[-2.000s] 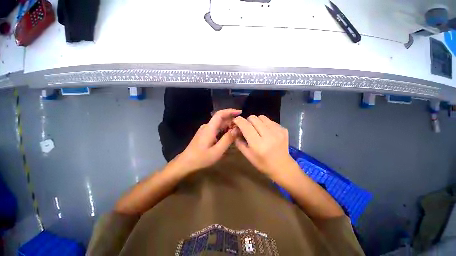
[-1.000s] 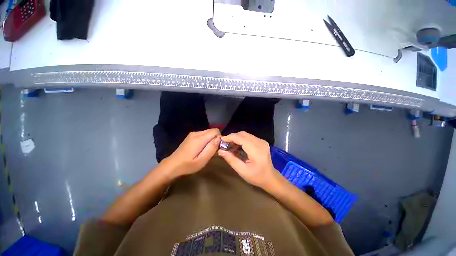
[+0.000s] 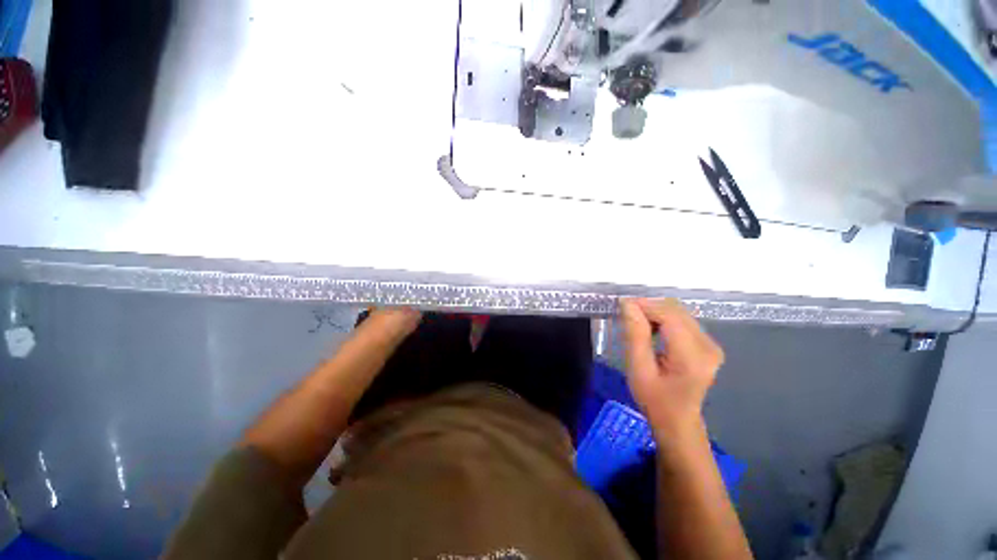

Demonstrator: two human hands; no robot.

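My left hand (image 3: 396, 317) is mostly hidden under the front edge of the white sewing table (image 3: 273, 208); only its back near the wrist shows, so what it holds cannot be seen. My right hand (image 3: 672, 356) is at the table's ruled front edge with fingers curled in; whether anything small is pinched in it cannot be told. The sewing machine head (image 3: 864, 98) with "JACK" lettering reaches over the table, its presser foot area (image 3: 558, 104) above the metal plate. Black thread snips (image 3: 729, 194) lie on the table, blades pointing away.
Black fabric pieces (image 3: 104, 93) lie at the table's left, beside a red object (image 3: 13, 96) cut off by the picture's edge. A blue crate (image 3: 618, 443) stands on the floor by my right forearm. Olive-coloured cloth (image 3: 869, 492) lies on the floor at right.
My hands have parted; the left went under the table edge, the right moved to the edge. The small metallic part is no longer visible. The view has shifted, showing more of the machine.
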